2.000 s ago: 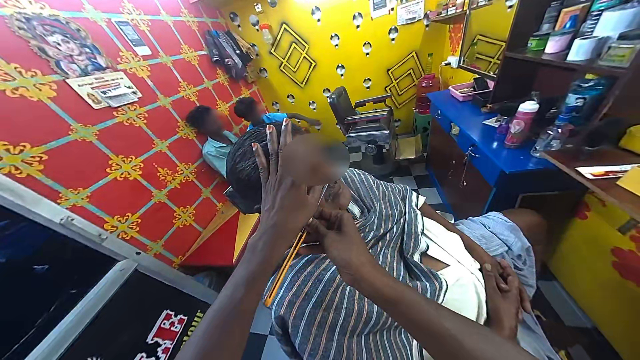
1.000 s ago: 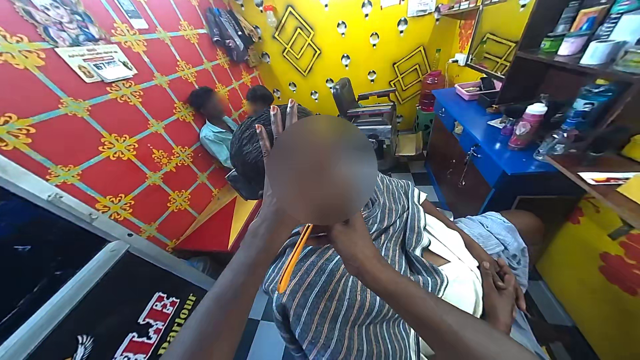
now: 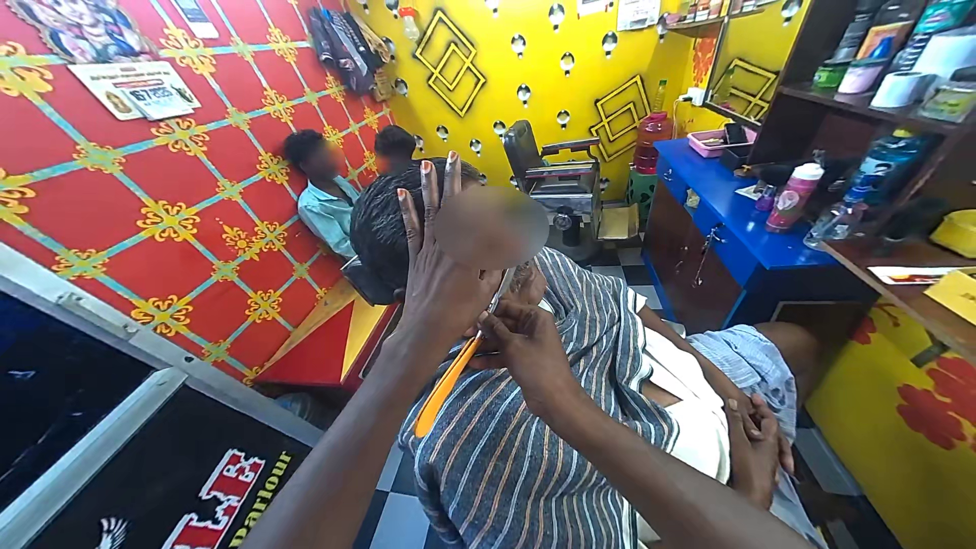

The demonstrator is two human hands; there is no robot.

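A person with dark hair (image 3: 385,221) leans back in front of me, a striped cloth (image 3: 526,435) over the chest and shoulders; the face is blurred. My left hand (image 3: 442,282) lies against the side of that head, fingers spread and pointing up, with no tool visible in it. Beside the jaw, my right hand (image 3: 530,347) grips a straight razor by its metal part. The razor's orange handle (image 3: 446,389) slants down to the left over the cloth, and its blade end is close to the cheek, partly hidden by my fingers.
Two people sit by the red patterned wall (image 3: 91,206). An empty barber's chair (image 3: 560,175) stands near the yellow wall. At right, a blue counter (image 3: 732,221) holds a pink bottle (image 3: 795,198), a spray bottle (image 3: 835,217) and a pink tray (image 3: 720,141). Above are shelves of jars.
The razor and my right hand's fingers show more plainly beside the jaw than a second ago, when blur covered them. My left hand remains at the head.
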